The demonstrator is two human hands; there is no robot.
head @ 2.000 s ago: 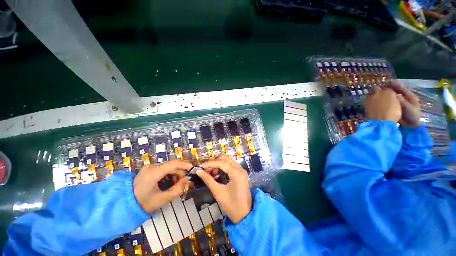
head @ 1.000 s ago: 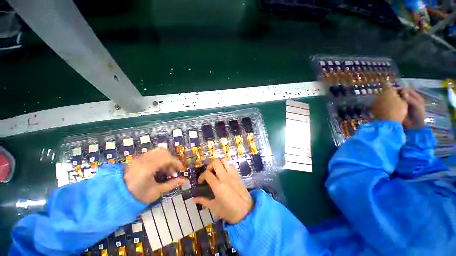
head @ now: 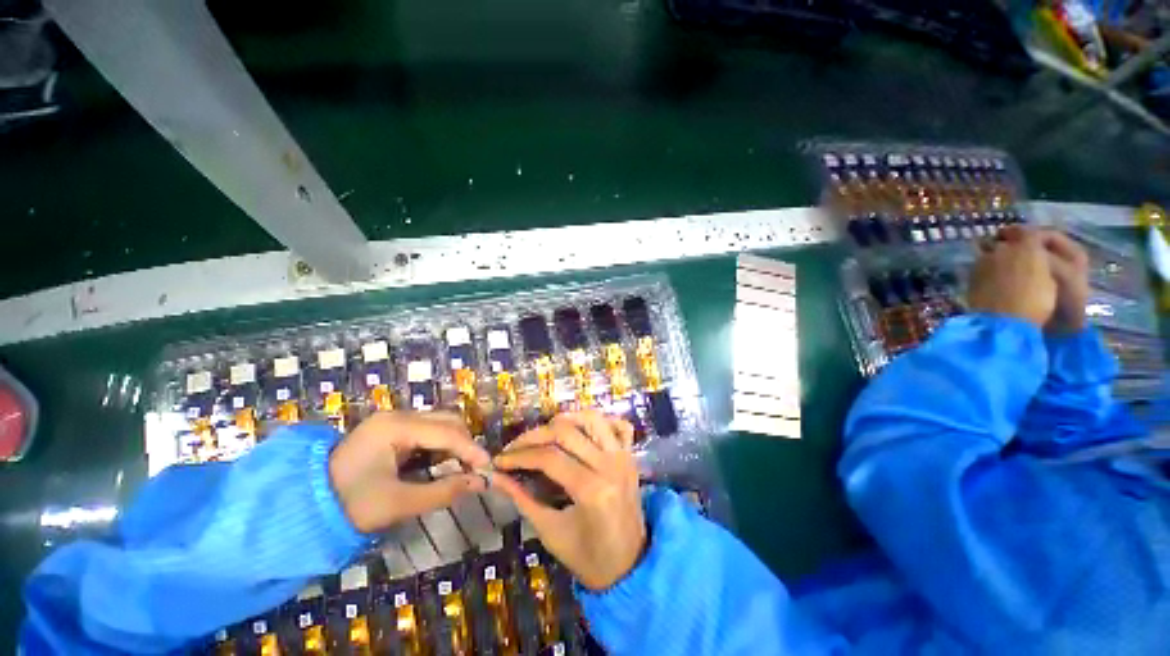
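Observation:
My left hand (head: 400, 472) and my right hand (head: 580, 493) meet fingertip to fingertip over the clear blister tray (head: 680, 352). A small pale piece (head: 483, 473) is pinched between them; whether it is a loose pad or an edge of the strip is unclear. The pad strip (head: 439, 536) shows dim and blurred just below the fingers. Flex cable modules with orange-gold tails fill rows above and below. Left modules in the upper row have pale pads (head: 285, 368); the right ones have all-black ends (head: 603, 327). The hands hide the tray middle.
A spare pad sheet (head: 766, 346) lies right of the tray. Another worker's hands (head: 1030, 276) and blue sleeves are at the right by more trays (head: 926, 160). A grey metal upright (head: 225, 141) stands at upper left. A red-pink round item (head: 13, 417) is at the far left.
My hands came together from apart; the black module seen in my right hand is no longer visible there. The pad strip looks dimmer and shifted up, uncovering more modules below.

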